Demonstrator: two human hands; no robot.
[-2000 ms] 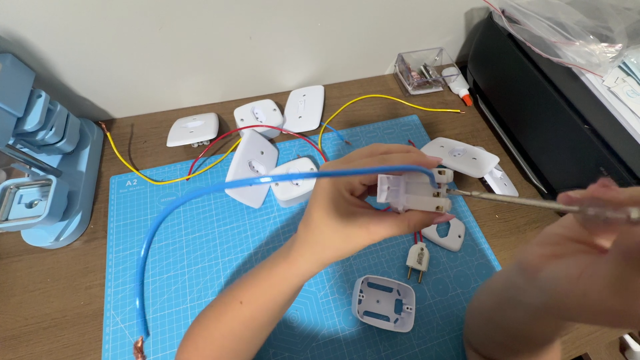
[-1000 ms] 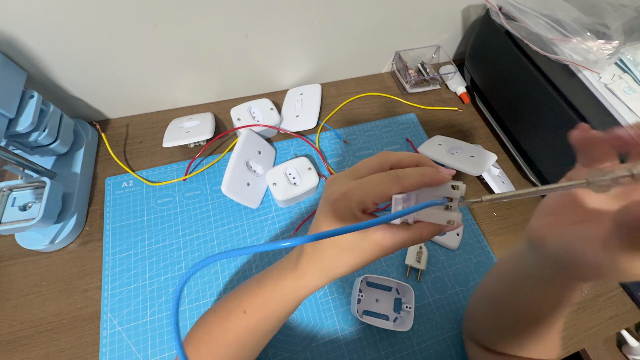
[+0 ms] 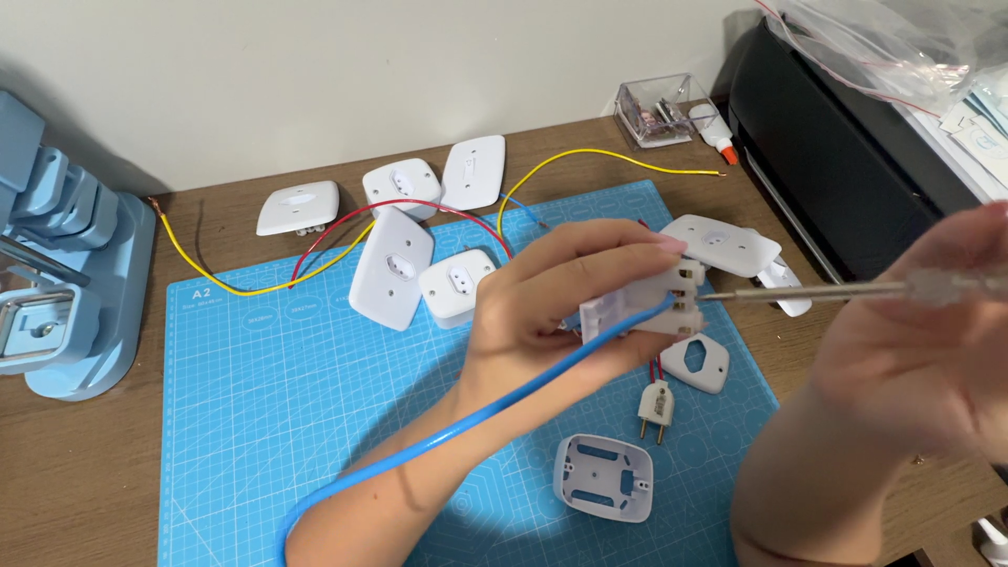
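Observation:
My left hand [image 3: 567, 299] grips a white plastic socket module [image 3: 650, 303] above the mat, its metal terminals facing right. A thick blue insulated wire [image 3: 441, 437] enters one terminal and curves down over my left forearm. At the right, my right hand [image 3: 921, 346], blurred, holds a screwdriver [image 3: 819, 292] level by its clear handle, the tip at the module's terminal side. Below the module, a white two-pin plug [image 3: 656, 403] with red wires and an open white surface box [image 3: 603, 478] lie on the blue cutting mat [image 3: 260, 409].
Several white socket plates [image 3: 392, 269] lie behind my left hand, among a red wire [image 3: 409, 201] and yellow wire [image 3: 583, 151]. A clear box [image 3: 661, 110] and glue bottle [image 3: 713, 130] stand at the back. A black printer [image 3: 827, 157] is at right, a light-blue stand [image 3: 94, 315] at left.
The module has moved a little to the right since the oldest frame. The blue wire's arc has dropped from above my left hand to across my left forearm.

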